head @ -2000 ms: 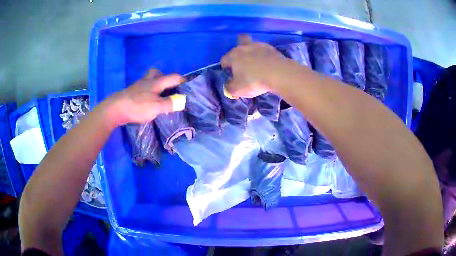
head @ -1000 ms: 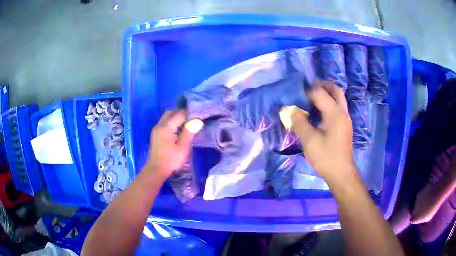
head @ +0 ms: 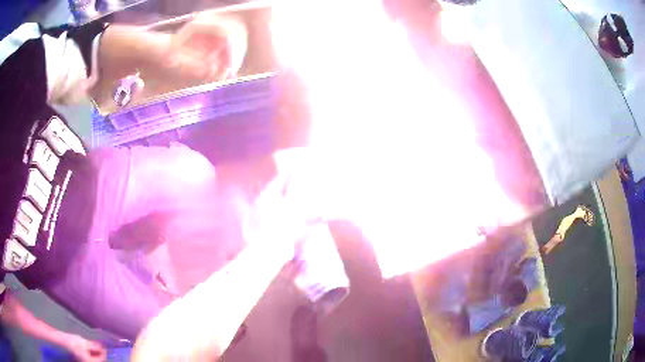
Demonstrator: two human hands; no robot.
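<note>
A strong white-pink glare covers the middle of the view. My left forearm reaches up from the bottom left, and my left hand point(head: 290, 194) is bleached out at the edge of the glare. A tilted sleeve point(head: 322, 267), pale at its upper part with a darker blue lower end, touches the hand from below. The fingers cannot be made out, so their grip on it is unclear. My right hand does not show; the glare may hide it.
Blue sleeves point(head: 510, 344) stand on a tan board point(head: 452, 339) at lower right, beside a green belt point(head: 583, 283) with a tan slender piece point(head: 569, 228). A pale panel point(head: 559, 106) is above. A seated person point(head: 56, 184) is at left, near a purple-blue crate point(head: 184, 113).
The view has turned from the large blue crate of sleeves to the bench and a seated person. My left hand is no longer over the crate; my right hand has gone from view.
</note>
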